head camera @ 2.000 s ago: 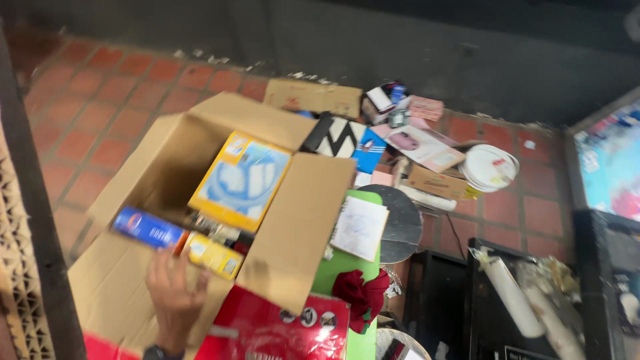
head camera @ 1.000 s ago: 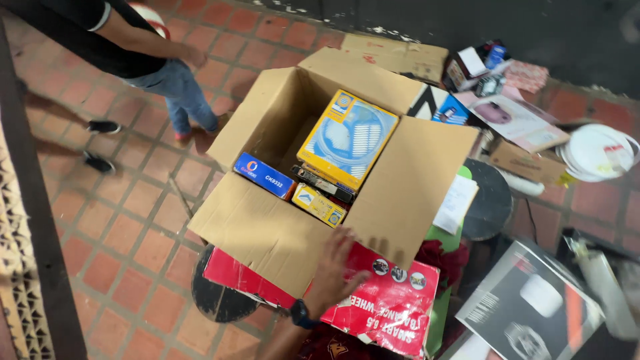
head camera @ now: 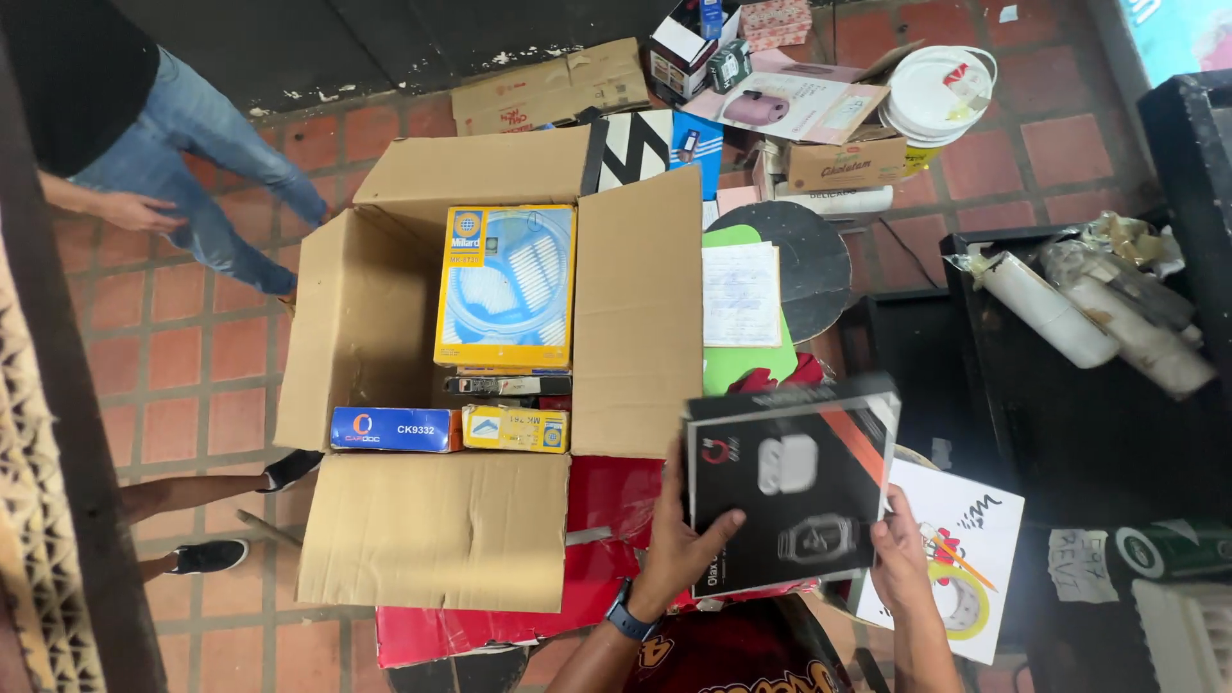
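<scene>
Between my two hands is a black box (head camera: 784,491) with earbuds and a smartwatch pictured on it. My left hand (head camera: 688,539) grips its left edge, thumb on the front; my right hand (head camera: 900,544) holds the lower right edge. To the left, an open cardboard box (head camera: 635,308) holds a large yellow and blue filter box (head camera: 505,289), a blue carton (head camera: 396,429), a small yellow carton (head camera: 516,428) and a dark narrow box (head camera: 507,386). Under it lies a red box (head camera: 616,510). A roll of yellow tape (head camera: 967,602) rests on a white sheet (head camera: 1001,520).
One person in jeans (head camera: 192,144) stands at the upper left; another person's legs and black shoes (head camera: 212,556) show below. A handwritten paper (head camera: 741,294) lies on a green surface. White buckets (head camera: 938,91), flattened cardboard (head camera: 549,87) and plastic-wrapped rolls (head camera: 1049,308) surround the area.
The black box, lying at the lower right one second ago, is now held up in both hands. My left hand has left the red box's edge. The person in jeans shows nearer the cardboard box.
</scene>
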